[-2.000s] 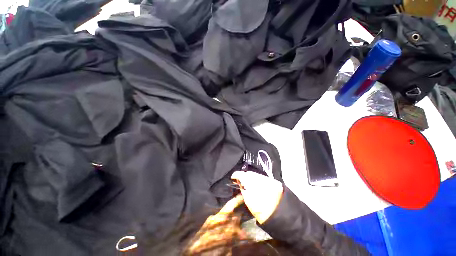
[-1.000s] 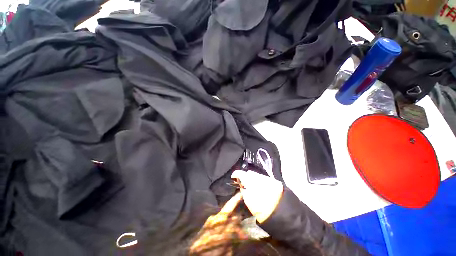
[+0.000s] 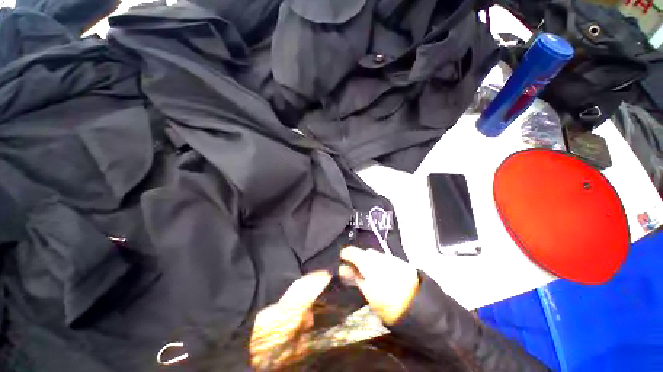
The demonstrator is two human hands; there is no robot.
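A large black jacket [image 3: 196, 240] lies heaped over the left and middle. My right hand [image 3: 379, 282], in a dark sleeve, pinches dark cloth at the jacket's lower right edge. My left hand [image 3: 287, 320] is beside it at the bottom, blurred and partly covered by hair, fingertips near the same cloth; its grip cannot be seen. A white cord loop [image 3: 378, 224] and a black label with pale print [image 3: 360, 219] lie just above my right hand. A pale curved cord [image 3: 172, 354] lies at the lower left. Anything tiny between the fingertips is too blurred to tell.
A black smartphone [image 3: 453, 214] lies on the white table [image 3: 436, 280]. Right of it are a red disc [image 3: 563, 218], a blue cylinder [image 3: 520, 91], clear crinkled plastic [image 3: 541, 127] and a black bag [image 3: 607, 65]. A blue surface [image 3: 596, 320] is at the lower right.
The view has shifted, so things sit slightly further up and left. My left hand shows more and appears wider beside my right hand. My right hand stays by the label.
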